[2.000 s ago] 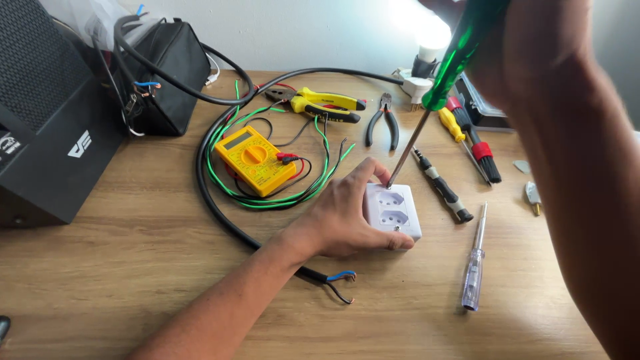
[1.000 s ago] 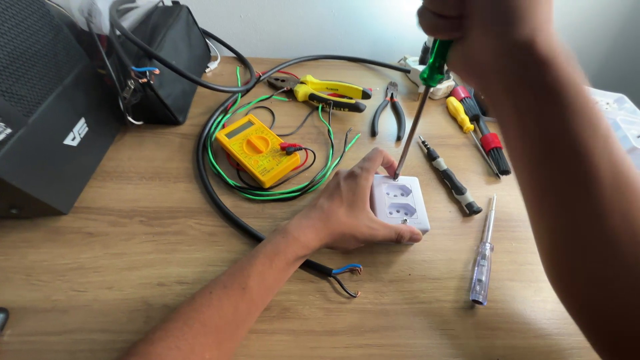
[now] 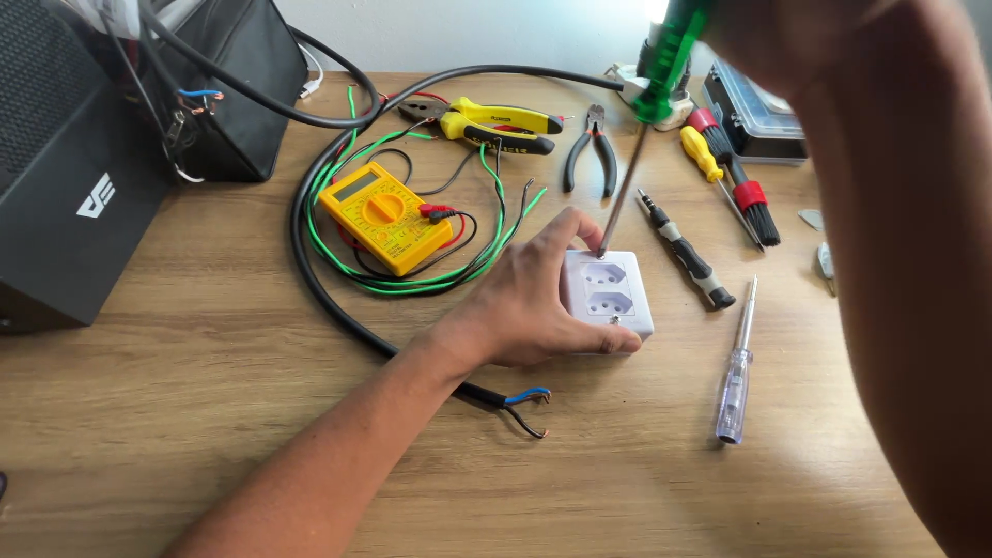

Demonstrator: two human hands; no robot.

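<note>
A white double socket outlet box [image 3: 637, 298] lies face up on the wooden table. My left hand [image 3: 535, 298] grips it from the left, fingers at its far edge and thumb along the near edge. The tip of a green-handled screwdriver [image 3: 624, 186] stands in the screw hole at the box's far side. Near the thumb, a second screw [image 3: 615, 318] shows at the outlet's near side. My right hand [image 3: 783, 39] is at the top right, blurred and partly cut off by the frame, around the screwdriver's green handle.
Left of the box lie a yellow multimeter [image 3: 385, 218], green and black wires, a thick black cable [image 3: 310, 279] and combination pliers [image 3: 504, 128]. Diagonal cutters [image 3: 593, 151], a precision screwdriver [image 3: 688, 260], a voltage tester screwdriver [image 3: 735, 387], a yellow-handled screwdriver [image 3: 701, 155] and a brush [image 3: 750, 194] lie beyond and right.
The left hand keeps its grip on the outlet box, and the screwdriver tip stays at the far screw hole. My right hand has shifted somewhat around the handle. The view has shifted slightly.
</note>
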